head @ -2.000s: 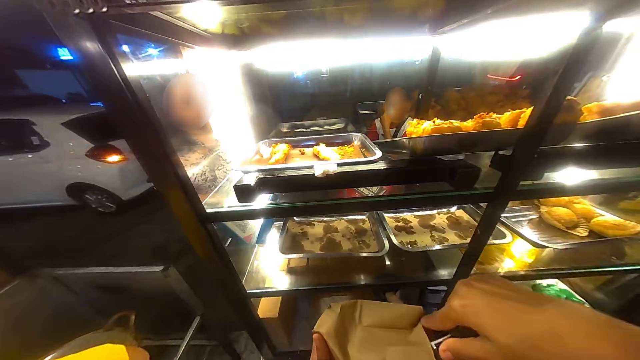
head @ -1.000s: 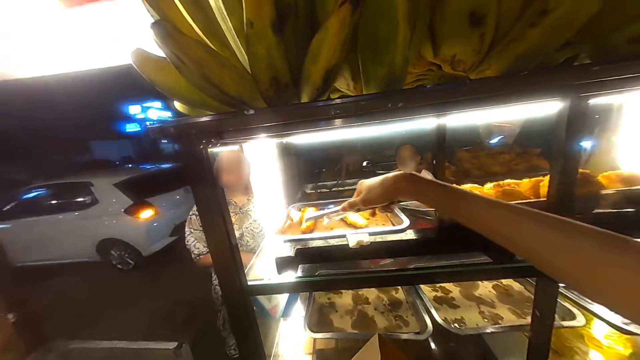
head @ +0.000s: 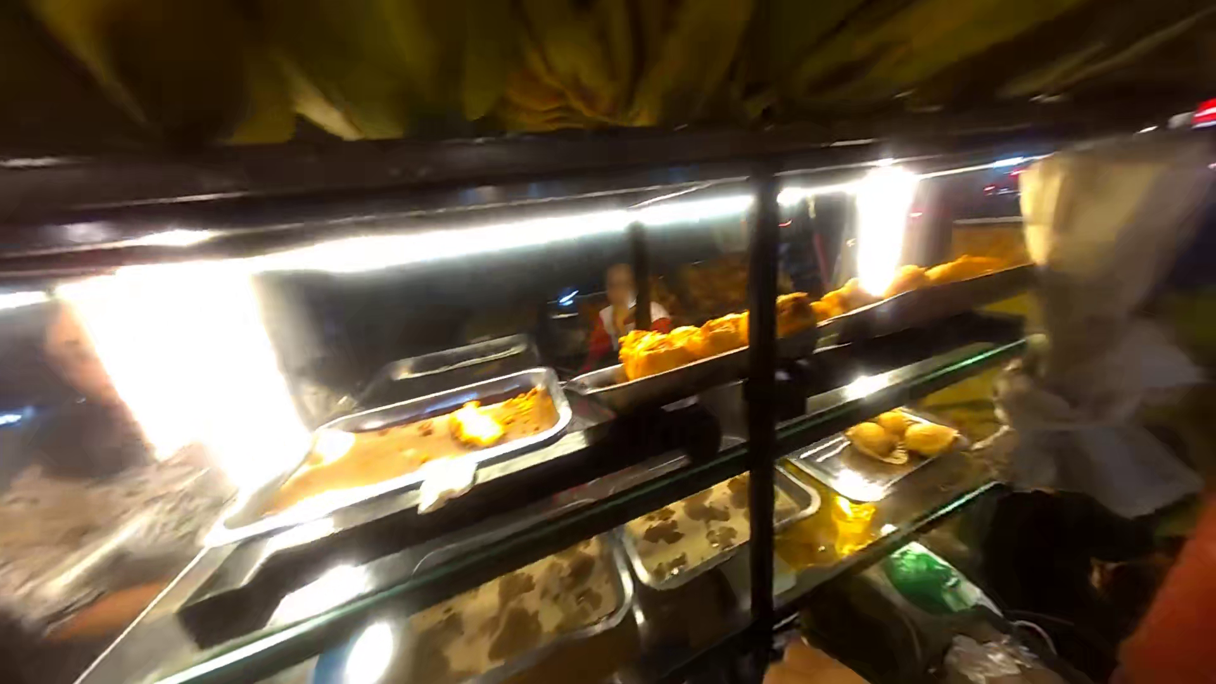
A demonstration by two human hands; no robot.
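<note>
A small skin-toned patch [head: 812,663] shows at the bottom edge, likely part of my left hand; its fingers and anything in it are hidden. The orange-red blur [head: 1173,608] at the right edge may be my right arm, but no right hand is visible. On the upper shelf of a glass display case, a metal tray [head: 394,484] lined with brown paper holds fried food [head: 477,425] and crumbs. White paper or cloth [head: 446,483] hangs at its near rim. Behind, to the right, a long tray bears piled golden fried food [head: 679,350].
Lower trays with grease-spotted paper [head: 518,608] sit below the glass shelf edge [head: 475,556]. A dark upright post [head: 762,408] divides the case front. Round buns or pastries [head: 902,437] lie further right, near hanging pale bags [head: 1092,237]. Green bananas hang above. A person stands at left.
The hand and tongs that were over the upper tray one second ago are gone from there, and less fried food shows on it. The view has swung to the right and blurred.
</note>
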